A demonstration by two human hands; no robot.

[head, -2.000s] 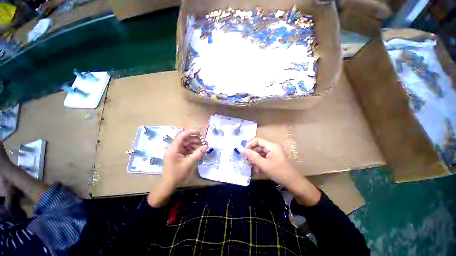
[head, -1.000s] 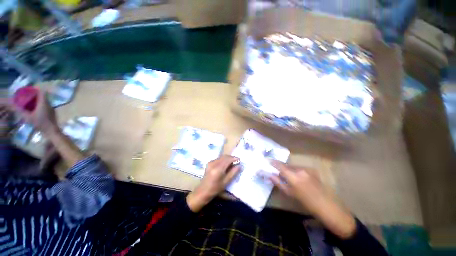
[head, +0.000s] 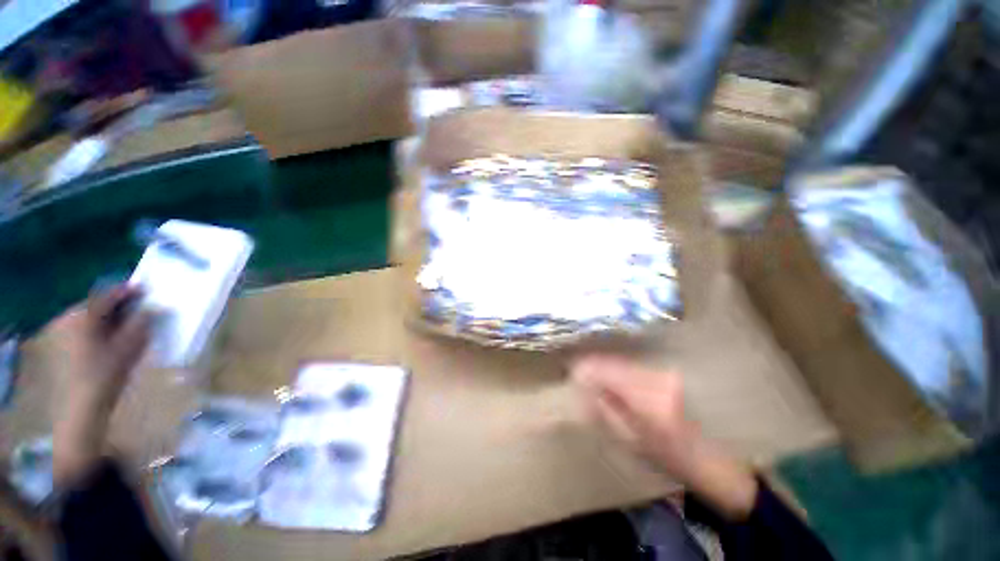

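A white plate with several dark uprights lies on the cardboard, lower left. A second plate, blurred, with dark uprights, lies against or very near its left side. My left hand, blurred, holds the left edge of another white plate, farther up at the left. That plate has blue-grey pieces near its top. My right hand is over the cardboard just in front of the parts box, fingers bunched; blur hides whether it holds a part.
The parts box is heaped with shiny parts around a bright white area. A second carton with a white lining stands at right. The green conveyor runs behind the cardboard bench cover. A clear bag is behind the box.
My left hand has left the near plate and moved left to the far plate. My right hand has moved off the plate toward the box. Both near plates sit farther left of the box.
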